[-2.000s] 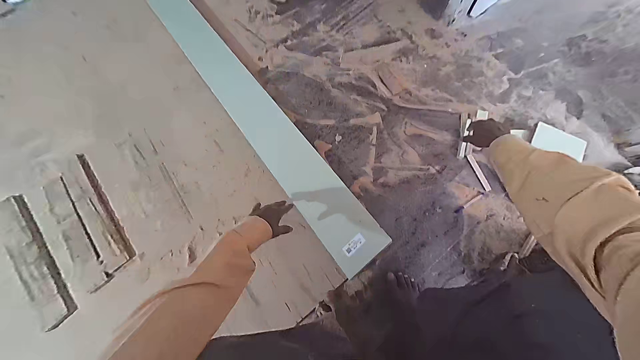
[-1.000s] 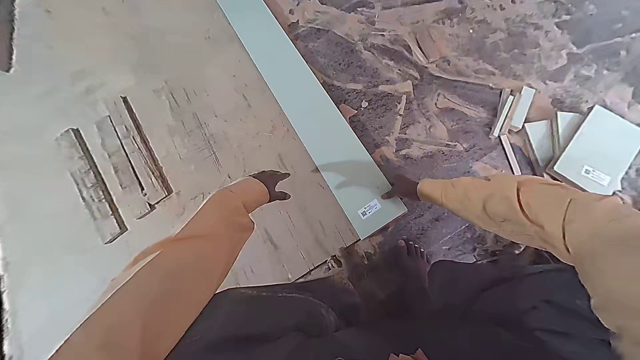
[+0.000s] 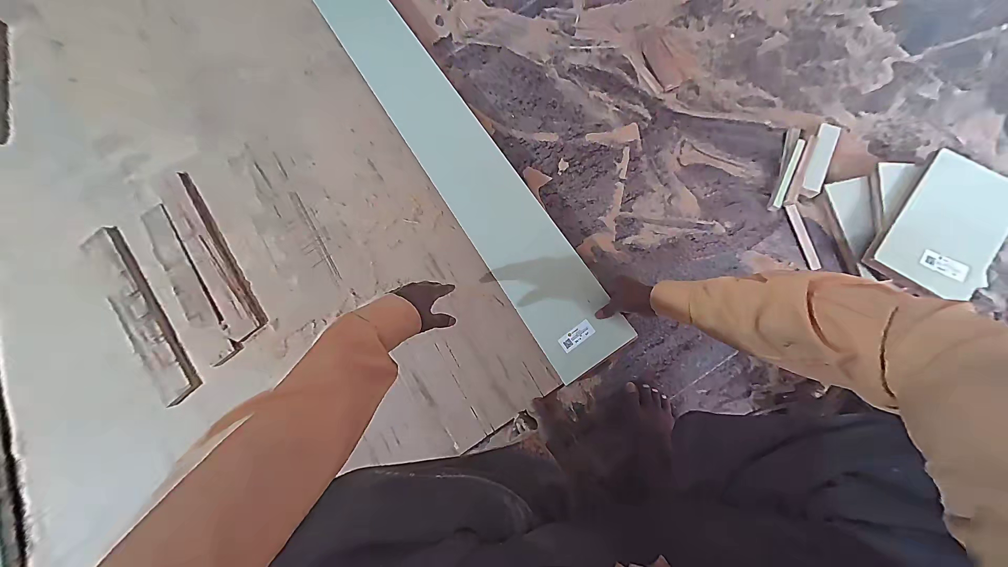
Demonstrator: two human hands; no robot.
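Note:
A long pale green board [image 3: 465,173], with a white printed label [image 3: 577,336] near its close end, lies along the right edge of a worn wooden panel [image 3: 315,197]. My right hand [image 3: 626,298] rests at the board's right edge by the label, its thumb over the top face; whether the fingers grip beneath it is hidden. Above the wooden panel, left of the board, is my left hand [image 3: 429,303], empty, with thumb and fingers apart. A shadow of a hand falls across the board.
Several pale green offcut blocks [image 3: 941,216] lie at the right, beside narrow strips [image 3: 821,161]. Slots with rough edges [image 3: 153,307] mark the panel at left. The ground [image 3: 685,181] is dusty and littered with scraps. My bare foot [image 3: 650,405] is just below the board's end.
My right hand has moved left from the small strips at the right to the board's near end. More offcut blocks now show as the view has shifted. My left hand still hovers left of the board.

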